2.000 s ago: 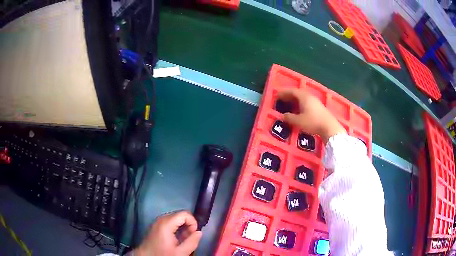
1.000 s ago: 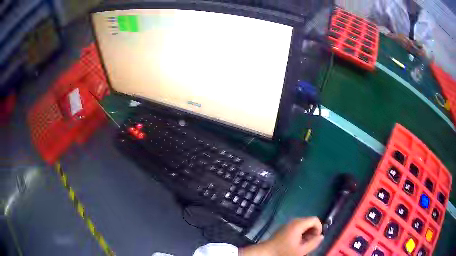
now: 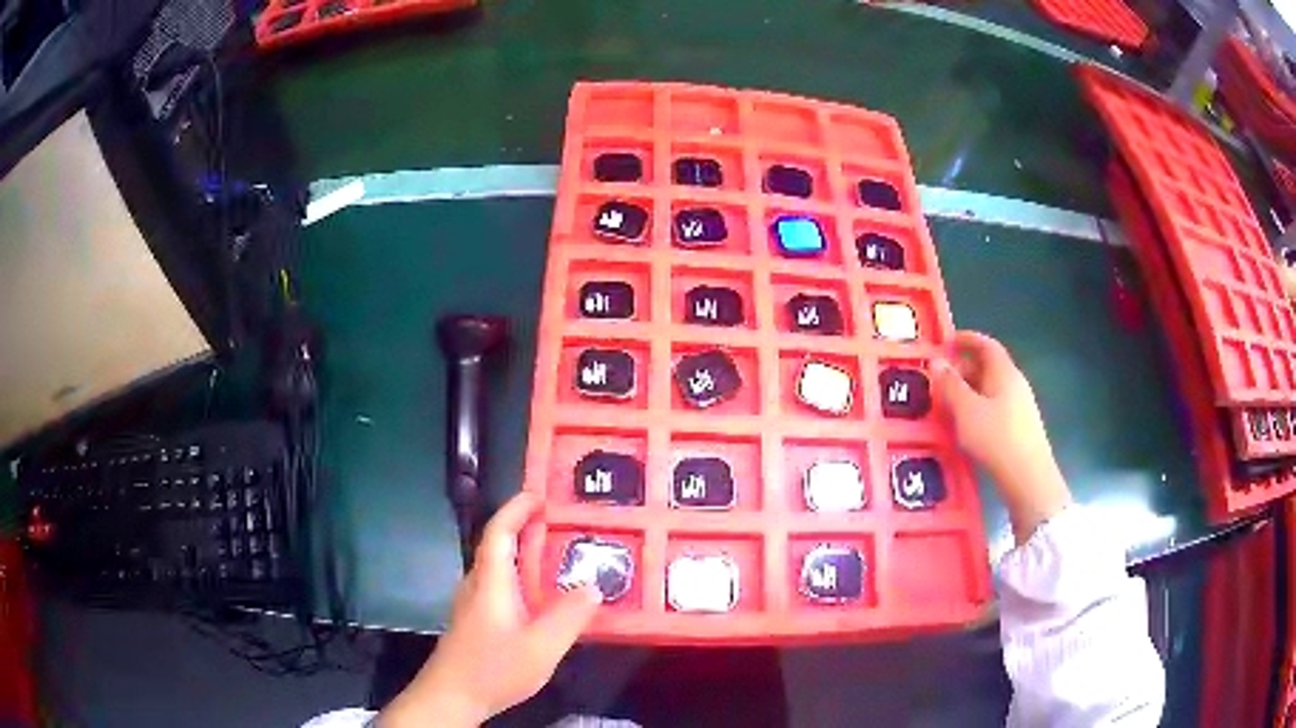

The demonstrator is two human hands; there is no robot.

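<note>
The red compartment tray (image 3: 661,423) lies in front of me on the green bench, four pockets across. Smartwatch units (image 3: 714,306) sit in most pockets. Several screens glow white and one glows blue (image 3: 799,235). The back row and the front right pocket are empty. My left hand (image 3: 500,622) grips the tray's front left corner, its thumb by the corner watch. My right hand (image 3: 995,420) holds the tray's right edge. The black barcode scanner (image 3: 466,405) lies left of the tray.
A black keyboard (image 3: 171,519) and a monitor (image 3: 85,285) are at the left, with cables (image 3: 292,469) beside them. Stacked red trays (image 3: 1208,270) stand at the right. Another red tray (image 3: 355,14) is at the back left.
My view has turned back from the monitor to the tray. The tray now lies straighter before me. My left hand has left the scanner's handle, and both hands are on the tray's edges.
</note>
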